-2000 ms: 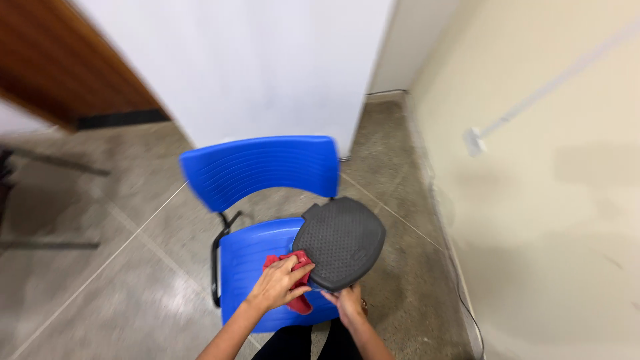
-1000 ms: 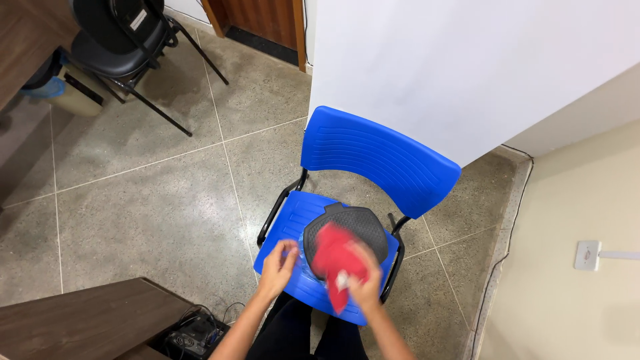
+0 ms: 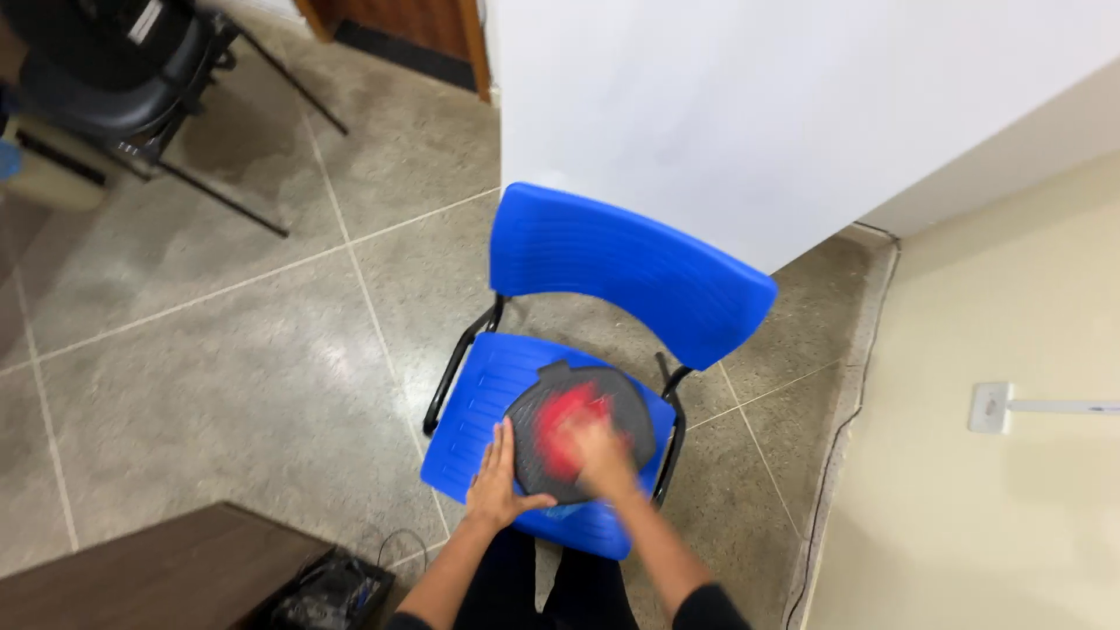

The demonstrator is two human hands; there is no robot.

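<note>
A dark grey textured pad (image 3: 634,420), roundish with a small tab at its far edge, lies on the seat of a blue plastic chair (image 3: 499,376). My right hand (image 3: 599,455), blurred by motion, presses a red cloth (image 3: 560,429) on the pad's upper face. My left hand (image 3: 497,486) rests at the pad's near left edge, its fingers along the rim and the thumb apart. Something light blue and clear (image 3: 560,509) shows between the pad's near edge and the seat; what it is, I cannot tell.
The chair's blue backrest (image 3: 626,262) stands beyond the seat, against a white panel (image 3: 700,105). A cream wall (image 3: 1006,306) with a cable along its foot is at right. A black chair (image 3: 114,79) is upper left, a dark wooden surface (image 3: 166,569) lower left, beside a box of cables (image 3: 337,595).
The pad, tilted up in my hands two seconds ago, now lies on the seat. The red cloth has passed from my left hand to my right. The view has shifted.
</note>
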